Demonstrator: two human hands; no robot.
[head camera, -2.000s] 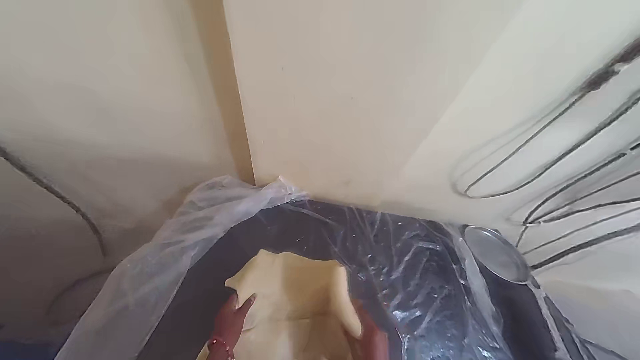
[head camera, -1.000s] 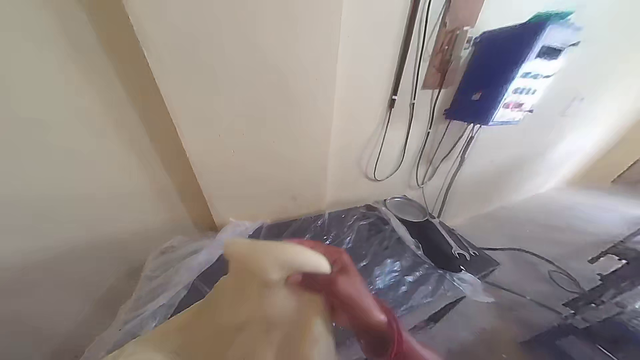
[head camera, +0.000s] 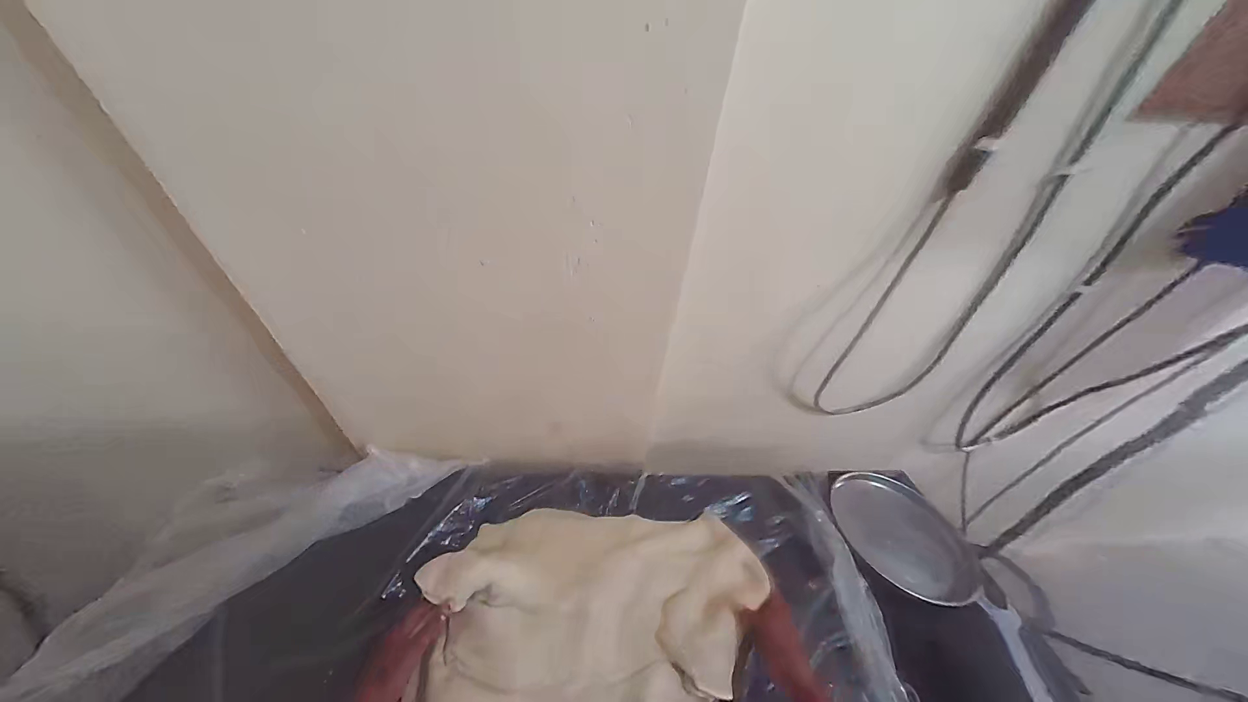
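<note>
A large, pale, floppy sheet of dough-like material (head camera: 595, 595) spreads across the bottom middle of the view, its surface folded and creased. My left hand (head camera: 405, 648) is at its left edge and my right hand (head camera: 780, 634) at its right edge. Both are blurred, and their fingers are mostly hidden by the sheet, which bulges over them at the upper corners. Below it lies a dark surface covered with clear plastic film (head camera: 799, 546).
A round metal dish or lid (head camera: 902, 536) lies on the dark surface at right, beside a metal tool (head camera: 1014, 639), partly seen. Bunched plastic film (head camera: 263, 541) hangs at left. A pale wall (head camera: 507, 244) stands behind, with looped cables (head camera: 1033, 214) at right.
One second ago the sheet hung bunched with my right hand gripping its upper part; now it is spread wider between both hands. The view has swung down and left.
</note>
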